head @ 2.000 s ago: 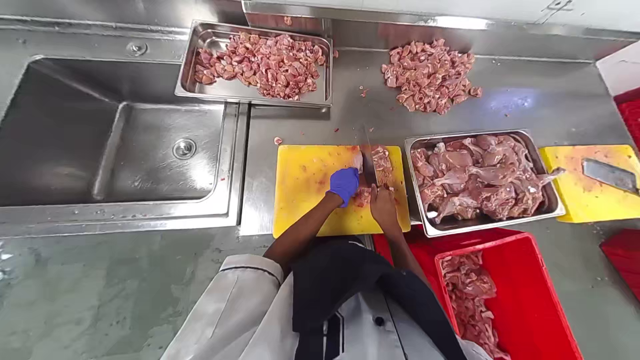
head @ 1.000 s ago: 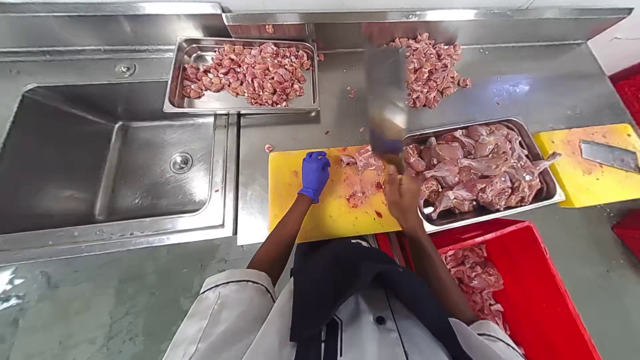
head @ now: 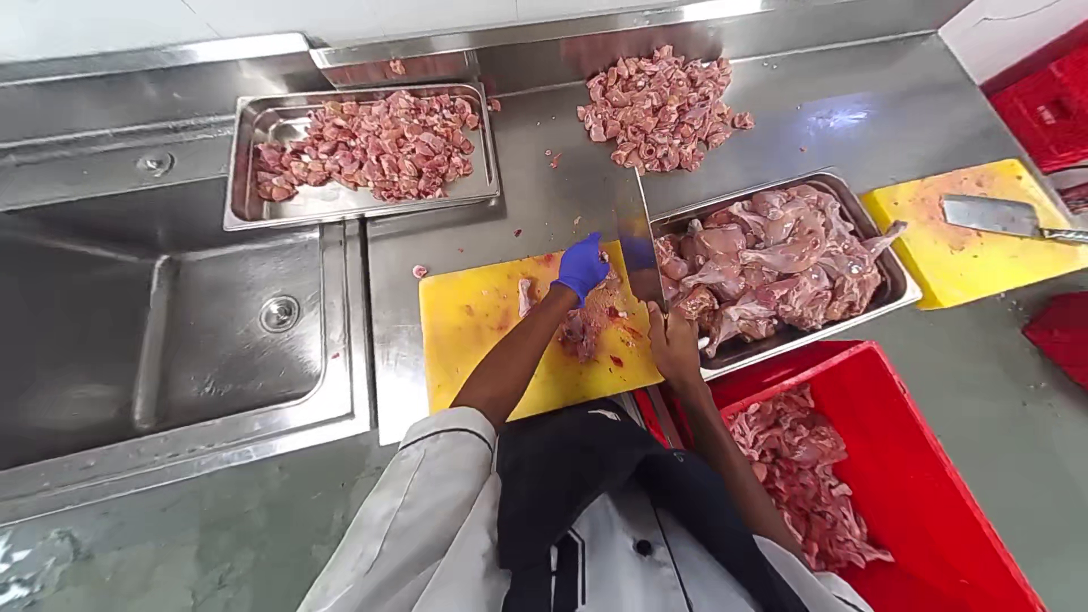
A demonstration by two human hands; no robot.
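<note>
My left hand (head: 583, 270), in a blue glove, is closed over raw meat at the upper right part of a yellow cutting board (head: 463, 340). Cut meat (head: 580, 333) lies just below it, and a small bone-ended piece (head: 525, 297) lies to its left. My bare right hand (head: 674, 344) grips a cleaver (head: 636, 238) at the board's right edge; its broad blade points away from me, between the board and a steel tray of raw poultry legs (head: 790, 246). The glove hides part of the meat.
A steel tray (head: 340, 204) of meat pieces stands at the back left, beside the sink (head: 238, 340). A meat pile (head: 663, 106) lies on the counter. At right, another cleaver (head: 990, 214) rests on a second yellow board (head: 926, 255). A red crate (head: 926, 493) with scraps stands below.
The cleaver was raised and blurred a second ago; it is now lower, at the board's right edge. My left hand has moved from the board's middle rightward onto the meat.
</note>
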